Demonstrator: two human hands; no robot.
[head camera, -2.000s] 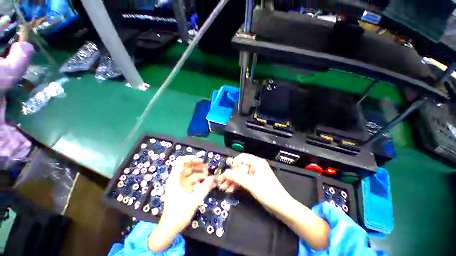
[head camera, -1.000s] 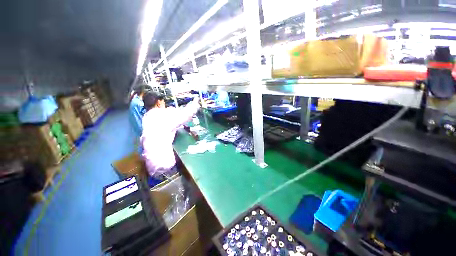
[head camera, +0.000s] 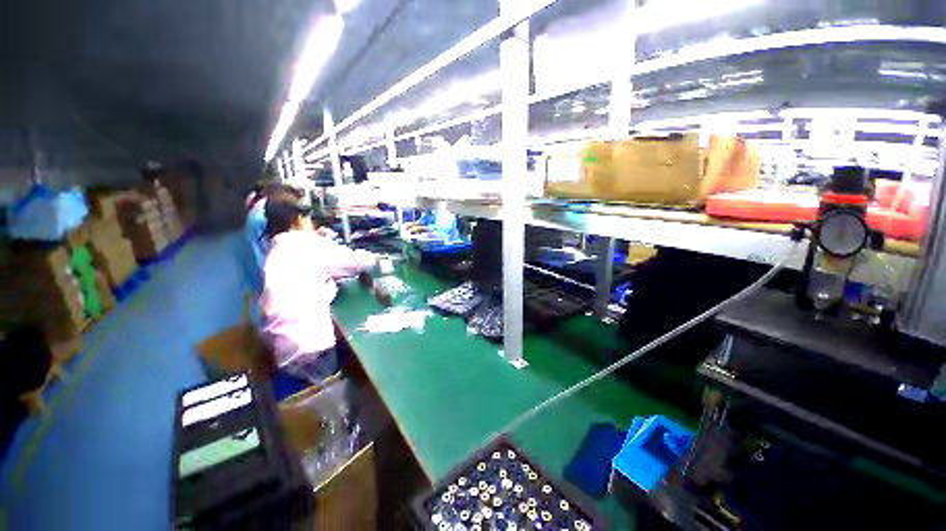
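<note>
Neither of my hands is in the picture. The black compartment tray (head camera: 424, 502) shows at the bottom edge, cut off by it. Many small ringed parts (head camera: 502, 487), pale rings with dark centres mixed with dark blue or black pieces, lie scattered in it. A blue bin (head camera: 651, 453) stands to its right, beside the black press fixture (head camera: 830, 415), which is cut off at the lower right. A dark blue flat pad (head camera: 593, 458) lies between the tray and the bin.
A green bench (head camera: 415, 384) runs forward, with clear plastic bags (head camera: 394, 319) on it. A person in pink (head camera: 296, 296) sits at its left side. Stacked black trays (head camera: 223, 467) and an open carton (head camera: 348, 487) stand at lower left. A post (head camera: 513, 207) and a shelf carton (head camera: 628, 169) rise ahead.
The view has swung up and left from the tray toward the aisle and shelves. My hands, earlier over the tray with small parts, have left the picture.
</note>
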